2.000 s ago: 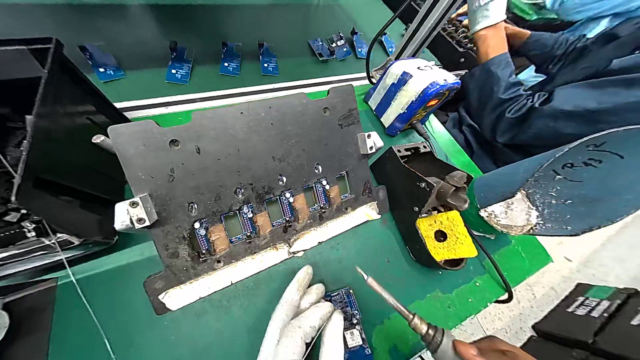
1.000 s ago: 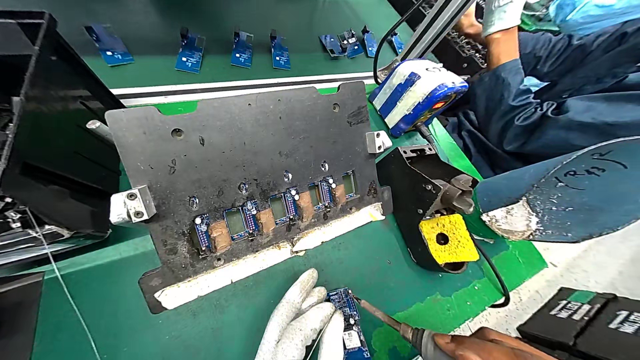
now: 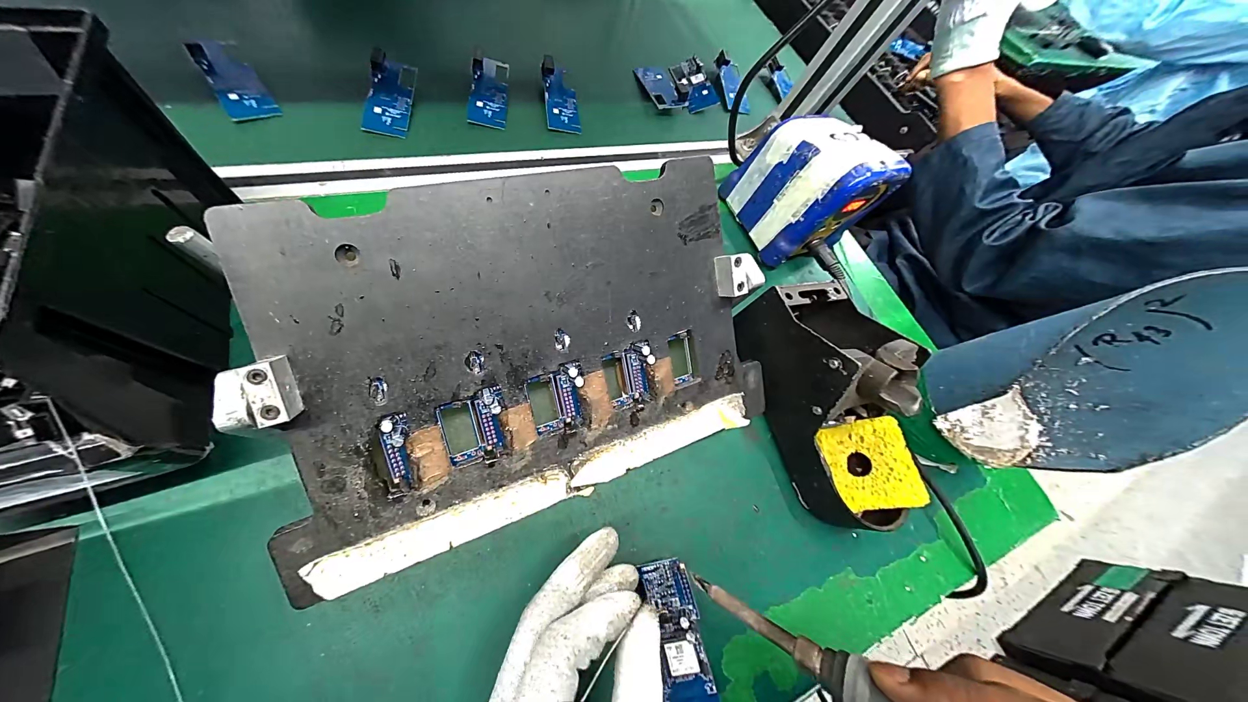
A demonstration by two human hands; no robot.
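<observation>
My left hand (image 3: pixel 580 629), in a white glove, holds a thin wire of solder (image 3: pixel 603 666) and touches the left edge of a blue circuit board (image 3: pixel 673 624) at the bottom centre. My bare right hand (image 3: pixel 960 680) grips a soldering iron (image 3: pixel 770 629), its tip close to the board's upper right edge. Beyond them lies a black fixture plate (image 3: pixel 487 263) with several small blue boards (image 3: pixel 554 400) set in its slots. To the right, a soldering iron stand (image 3: pixel 814 390) carries a yellow sponge (image 3: pixel 871 465).
A blue and white soldering station (image 3: pixel 819 185) stands behind the stand. Several blue boards (image 3: pixel 390 96) lie along the far green surface. A black rack (image 3: pixel 107 273) is at left, black boxes (image 3: pixel 1092 614) at lower right. A co-worker's arms (image 3: pixel 985 97) are at upper right.
The iron's tip was apart from the board two seconds ago and came to its upper edge a second ago. It now sits slightly off that edge. The left hand stays beside the board.
</observation>
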